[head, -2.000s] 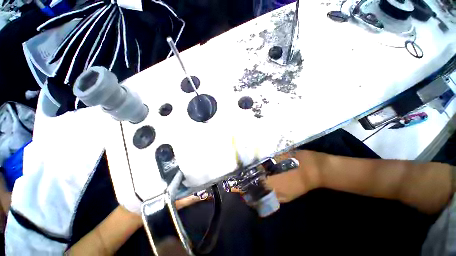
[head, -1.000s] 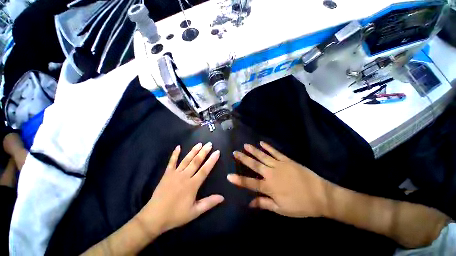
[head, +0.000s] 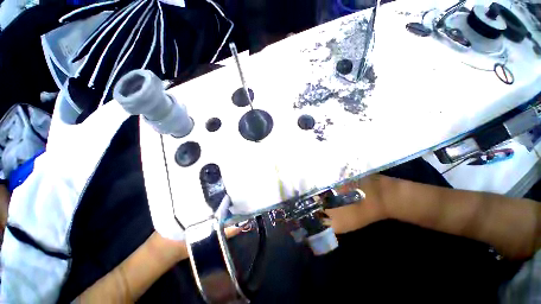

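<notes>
The white sewing machine head [head: 391, 113] fills the middle and hides the needle area. Black cloth [head: 356, 264] lies below and in front of it. My left hand [head: 172, 246] is mostly hidden behind the machine's left end and the metal lever guard [head: 207, 261]; its wrist shows. My right hand [head: 350, 211] is partly hidden behind the machine's front edge and metal parts; its fingers are out of sight. White cloth [head: 44, 196] with a dark seam line hangs at the left.
A grey ribbed knob [head: 154, 104] stands on the machine's top left. White strips [head: 127, 44] fan over black cloth behind. The bobbin winder [head: 486, 22] is at upper right. Snips [head: 495, 156] lie right of the machine. Part of a person shows at the left edge.
One second ago both hands lay flat and spread on the black cloth before the needle. Now the view is closer over the machine head, which covers most of both hands.
</notes>
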